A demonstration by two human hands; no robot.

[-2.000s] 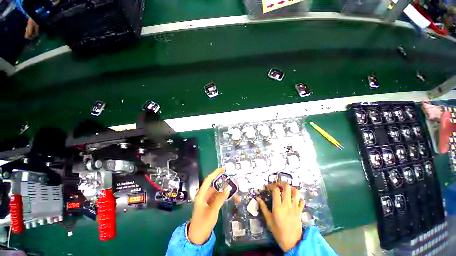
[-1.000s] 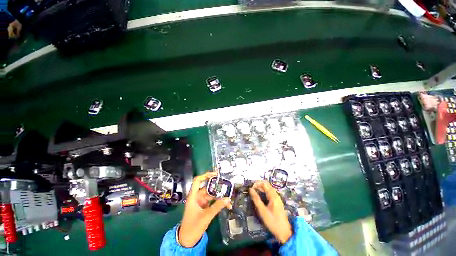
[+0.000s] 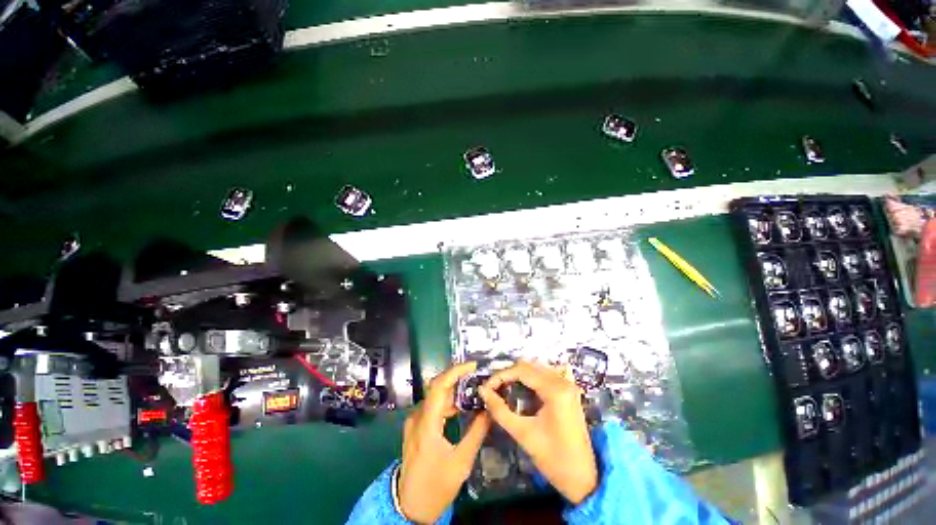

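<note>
My left hand (image 3: 436,451) holds a small black and silver unit (image 3: 472,392) by its edges, over the lower left of the clear blister tray (image 3: 667,410). My right hand (image 3: 549,426) touches the same unit with its fingertips from the right; the fingers partly cover it, and whether they pinch a small part is hidden. Another black and silver unit (image 3: 588,366) lies on the clear tray just right of my right hand. Pale silvery parts (image 3: 551,256) sit in the tray's upper rows.
Yellow tweezers (image 3: 683,267) lie right of the clear tray. A black blister tray (image 3: 811,359) with shiny units is farther right. Test fixtures with red clamp handles (image 3: 211,448) stand at left. Several units (image 3: 479,162) lie along the green conveyor (image 3: 411,113). Dark stacked trays (image 3: 205,41) are upper left.
My right hand has moved left from the tray pockets to the unit in my left hand. The view has shifted slightly, so the belt units appear farther right.
</note>
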